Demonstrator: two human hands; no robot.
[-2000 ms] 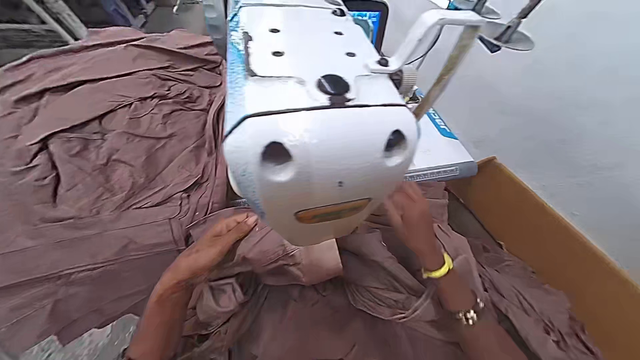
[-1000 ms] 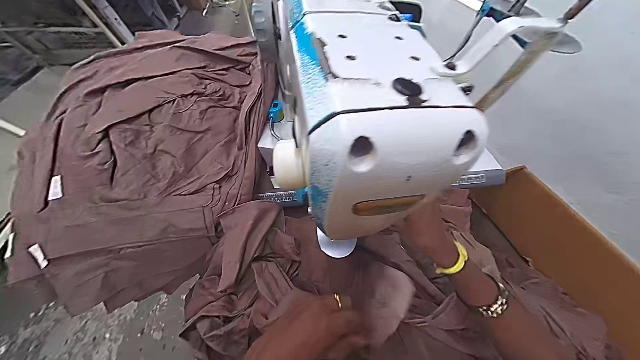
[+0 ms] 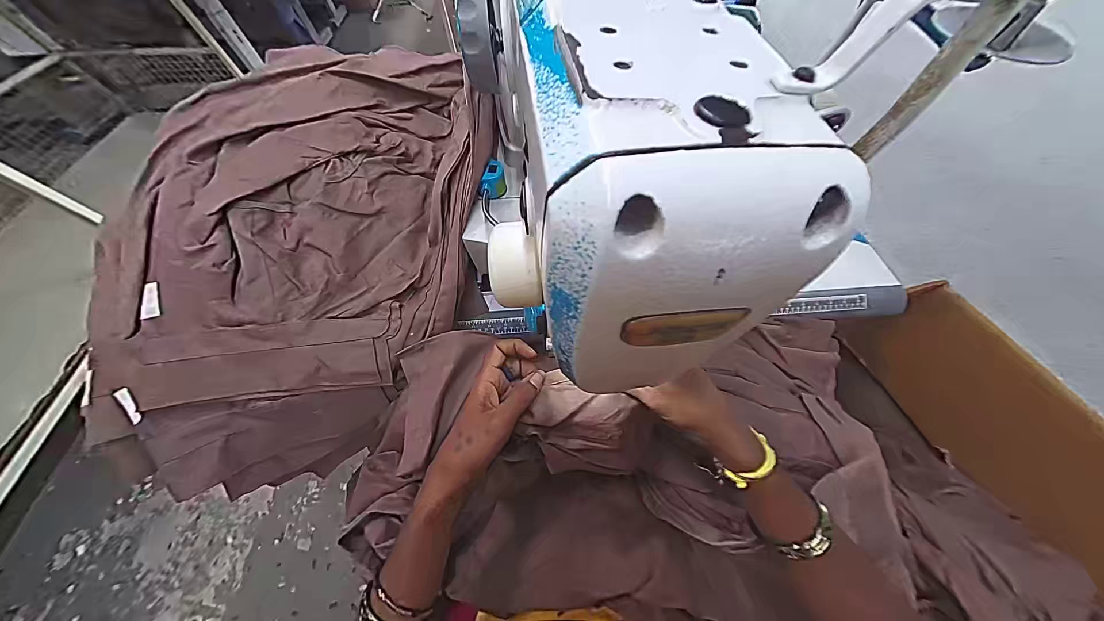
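A white and blue industrial sewing machine stands over brown cloth that is gathered beneath its head and spreads toward me. Just left of the machine head, my left hand pinches an edge of the cloth between thumb and fingers. My right hand is on the same cloth under the head's lower right edge, its fingertips partly hidden. A lighter patch of fabric lies between the two hands. The needle and presser foot are hidden behind the machine head.
At the left lies a stack of brown garments with small white labels. A brown cardboard panel borders the cloth on the right. A worn pole rises behind the machine. Scraps litter the grey floor at the lower left.
Since one second ago my left hand has moved up from the cloth in front of the machine to the head's left side. My right hand stays near the head's lower right edge.
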